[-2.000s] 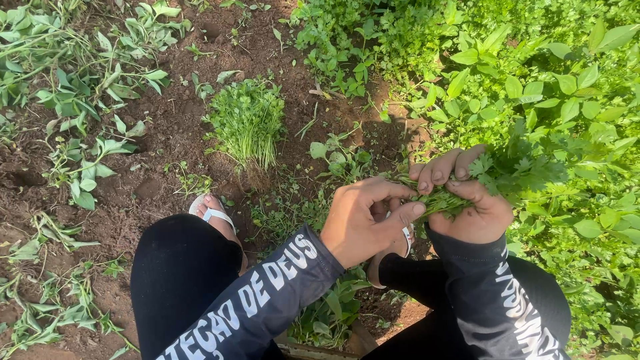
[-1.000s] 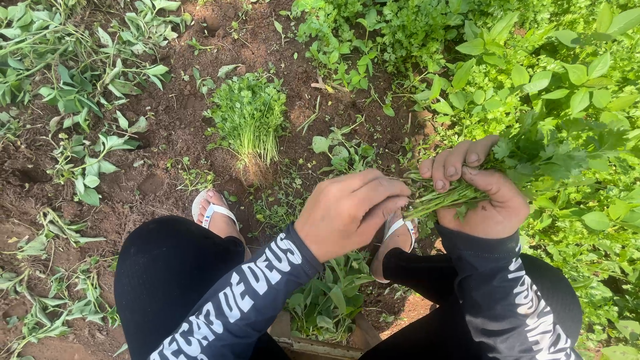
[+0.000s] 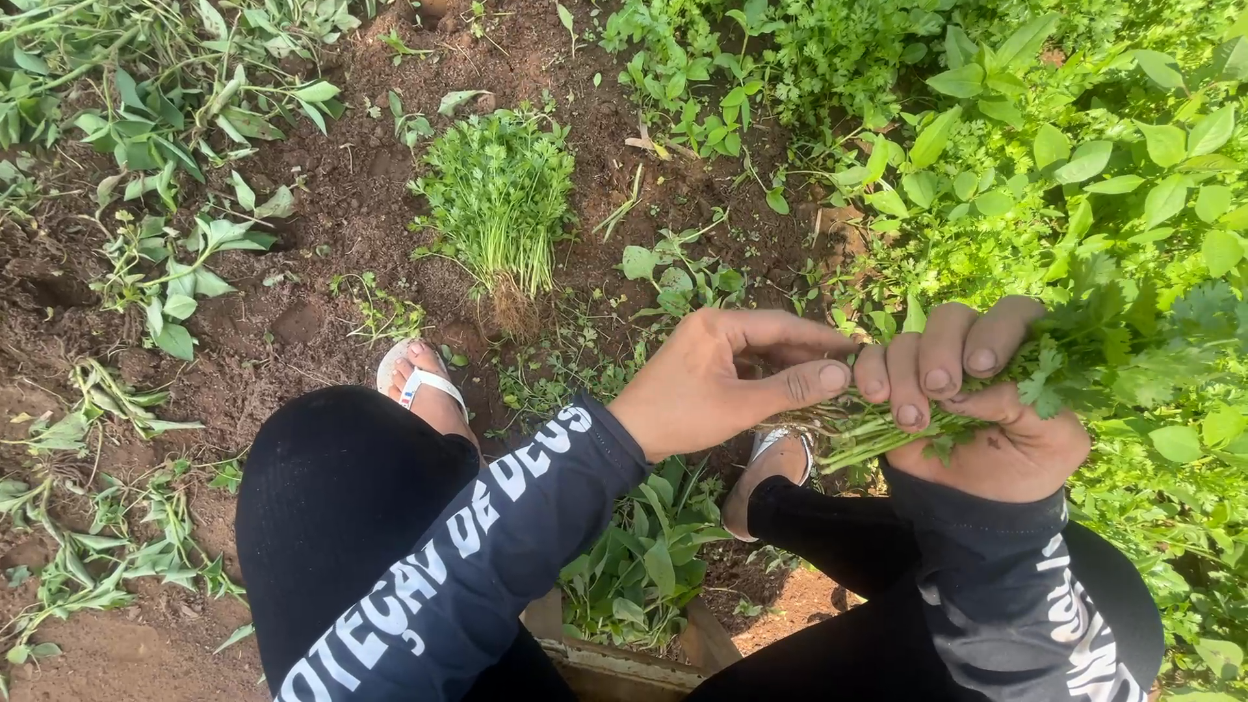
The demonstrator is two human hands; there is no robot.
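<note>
My right hand is closed around a bunch of leafy herb, likely cilantro or parsley, whose leaves point right and whose stems come out to the left below the fingers. My left hand is at the stem end, thumb and fingertips together at the thin stems and roots beside the right fingers; what lies between its fingertips is mostly hidden. On the soil ahead lies another bunch of the herb, its leaves away from me and its brown roots toward me.
Dense green herbs and broad-leaved plants grow at the right. Pulled, wilting weeds lie over brown soil at the left. My sandalled feet rest on the ground. Below, broad green leaves stand by a wooden edge between my knees.
My left hand has drawn away from the stems and come back against the right fingers. The right hand keeps its hold on the bunch.
</note>
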